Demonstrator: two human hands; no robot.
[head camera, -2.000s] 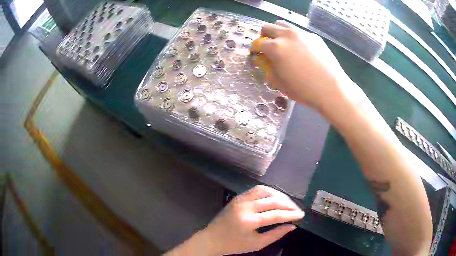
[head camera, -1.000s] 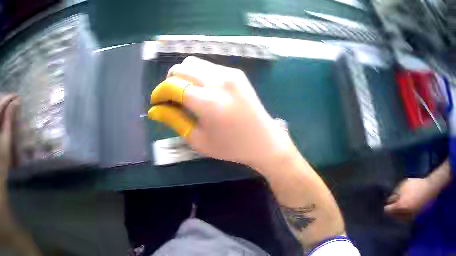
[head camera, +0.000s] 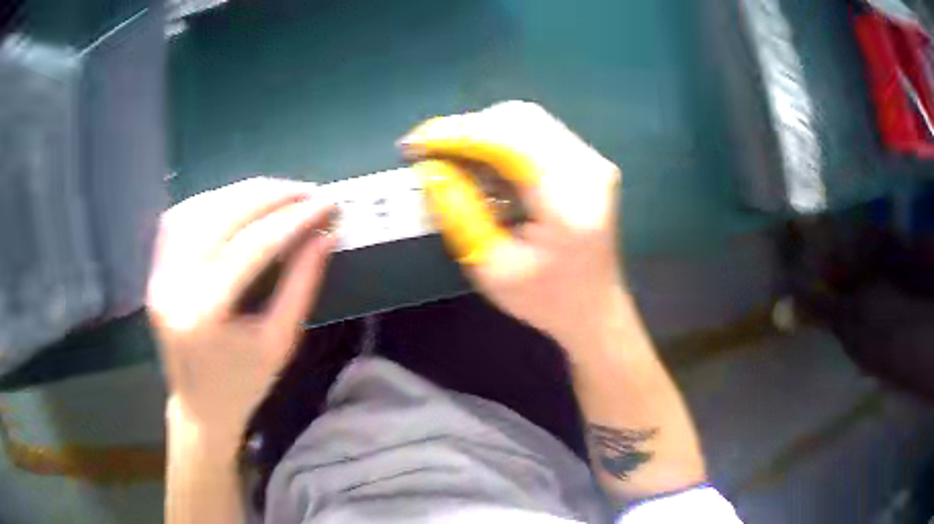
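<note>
A white strip (head camera: 381, 208) with small dark marks lies across the front of the green work surface, blurred, between my two hands. My left hand (head camera: 241, 261) grips its left end between thumb and fingers. My right hand (head camera: 533, 200), with yellow cots on thumb and index finger, is at its right end, fingertips on or over the strip. The fingers hide both ends. Whether a small part is pinched in my right fingertips cannot be told.
A grey board (head camera: 121, 123) and a blurred clear tray stack (head camera: 46, 225) are at the left. A silvery strip bundle (head camera: 787, 113) lies at the right, with a red bin (head camera: 893, 77) beyond. The bench edge runs just below the strip.
The view has swung from the trays to the strip. My left hand has come from the trays to the strip's left end. My right hand has moved right along it. The other person's hand has left view.
</note>
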